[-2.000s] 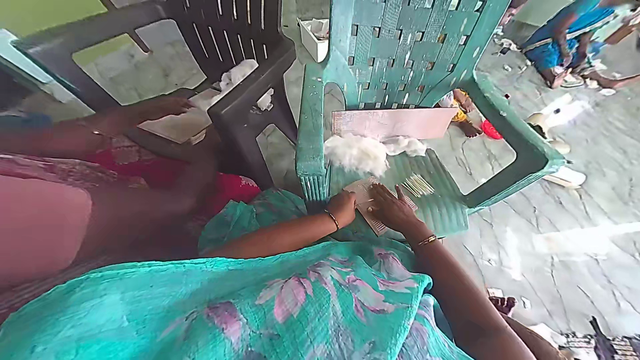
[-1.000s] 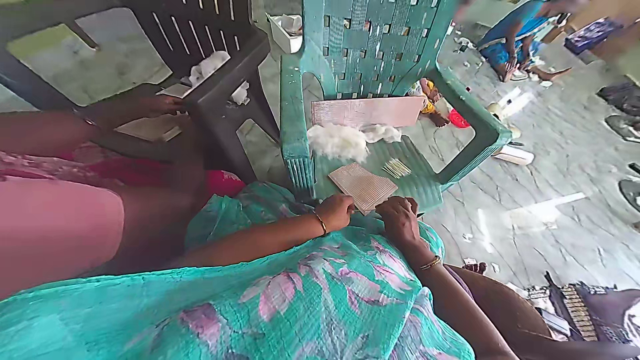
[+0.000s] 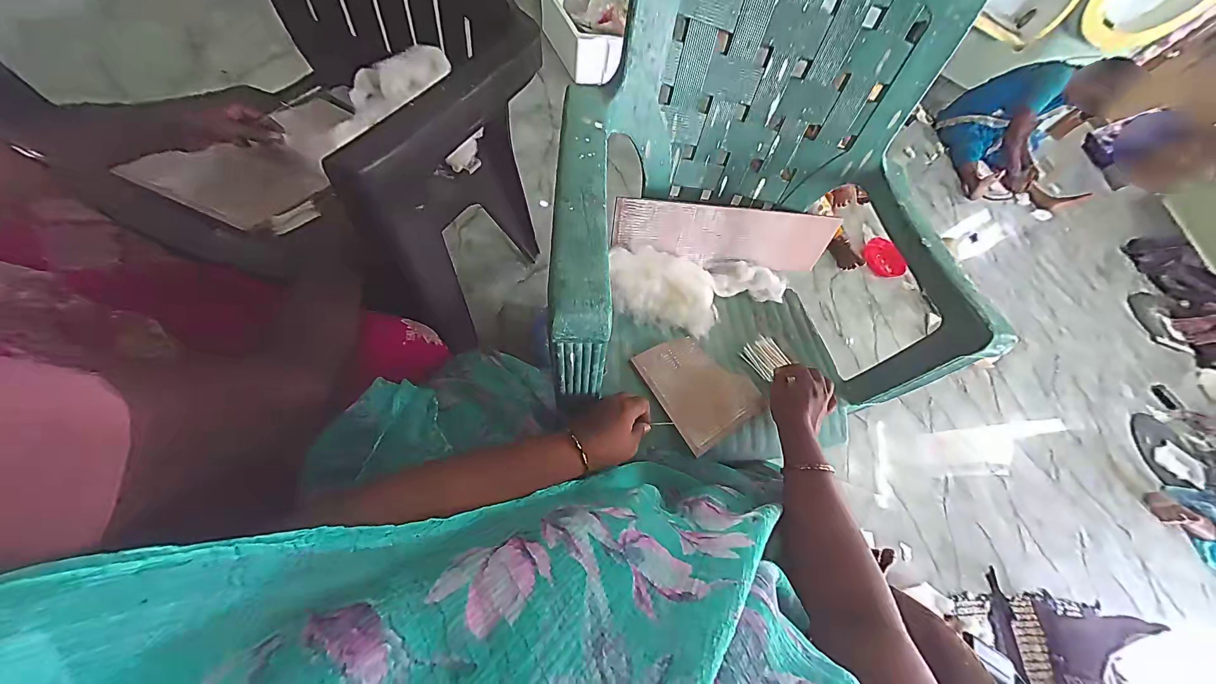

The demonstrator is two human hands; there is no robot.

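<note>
My left hand [image 3: 613,430] is closed on a thin pale stick whose tip points right, at the front of the green plastic chair's seat [image 3: 655,446]. A small brown board [image 3: 698,391] lies flat on the seat between my hands. My right hand [image 3: 803,399] is at the near end of a bunch of thin white sticks [image 3: 763,357]; its fingers are curled, and whether they grip any stick is hidden. Behind the board sit a large tuft of white cotton [image 3: 665,288] and a smaller tuft [image 3: 750,280]. A pinkish board [image 3: 727,233] leans at the chair's back.
At left, a person's hand [image 3: 233,125] rests by a board [image 3: 228,180] and cotton [image 3: 399,78] at a dark plastic chair [image 3: 427,104]. A white container [image 3: 589,52] stands behind. People sit on the marble floor at upper right, beyond a red bowl [image 3: 884,256].
My right hand has moved from the board's near edge to the bunch of sticks. My left hand has come off the board's near corner and now shows a thin stick.
</note>
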